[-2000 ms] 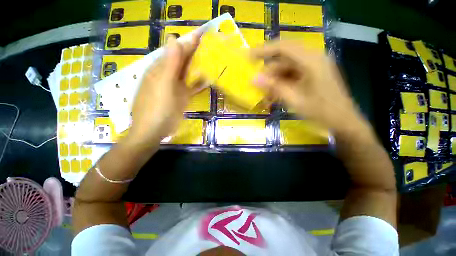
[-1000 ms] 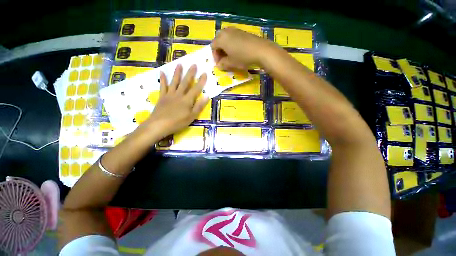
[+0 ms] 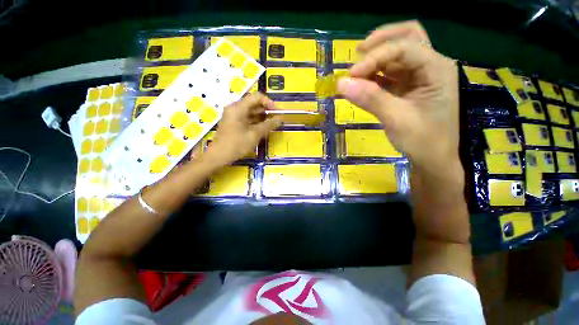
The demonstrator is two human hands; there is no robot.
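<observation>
My right hand (image 3: 406, 89) is raised over the right part of the blister tray (image 3: 254, 199) and pinches a small yellow sticker (image 3: 327, 86) between thumb and fingertips. My left hand (image 3: 244, 127) holds a yellow part (image 3: 295, 117) edge-on above the middle of the tray. The white sticker sheet (image 3: 206, 79) lies slantwise over the tray's left side, beside and partly under my left hand, with several yellow stickers and small dark holes. Yellow parts sit in the tray pockets; some show a dark camera cutout (image 3: 276, 49).
A stack of full sticker sheets (image 3: 99, 130) is at the left, near a white plug and cable (image 3: 52, 117). A pink fan (image 3: 26, 279) is at lower left. Another dark tray of yellow parts (image 3: 505, 162) is at the right.
My right hand has lifted off the sheet and moved right with a sticker. My left hand has left its flat press on the sheet and taken a yellow part. The sheet is turned more steeply.
</observation>
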